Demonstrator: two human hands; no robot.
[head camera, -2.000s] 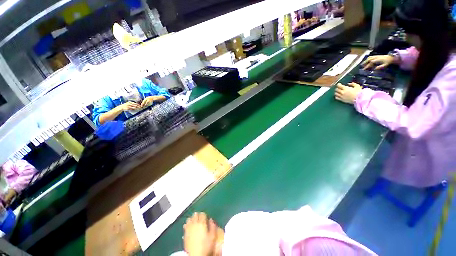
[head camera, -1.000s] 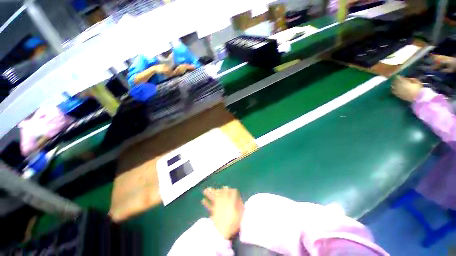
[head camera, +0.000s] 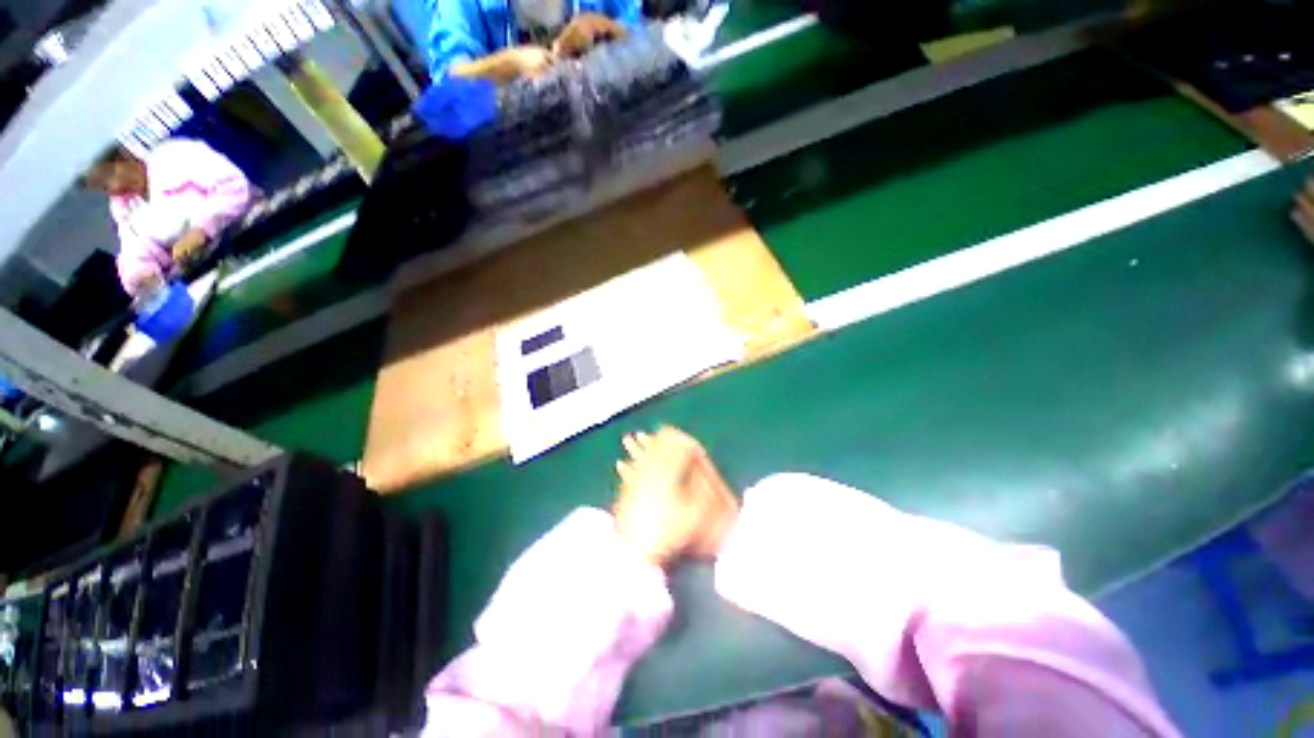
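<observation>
My left hand (head camera: 653, 508) and my right hand (head camera: 706, 498) rest together, overlapping, on the green bench top, with pink sleeves on both sides. Some fingertips point away from me; the overlap hides the other fingers. I see no object in or under them. Just beyond lies a white instruction sheet (head camera: 623, 350) with black and grey rectangles, on a tan wooden board (head camera: 432, 411). At the lower left stands a stack of black foam trays (head camera: 310, 577), with glossy dark smartphones (head camera: 224, 584) side by side in the top tray.
Beyond the board is a pile of thin dark trays (head camera: 598, 123) with a blue item (head camera: 457, 105) at its left. A worker in blue sits behind it, and one in pink at the upper left. A white post (head camera: 123, 397) slants at left. A blue stool (head camera: 1261, 613) is at lower right.
The view has turned left and down, bringing the tray stack fully into view. My left sleeve shows more, and my hands now lie together. The neighbour at right is nearly out of view.
</observation>
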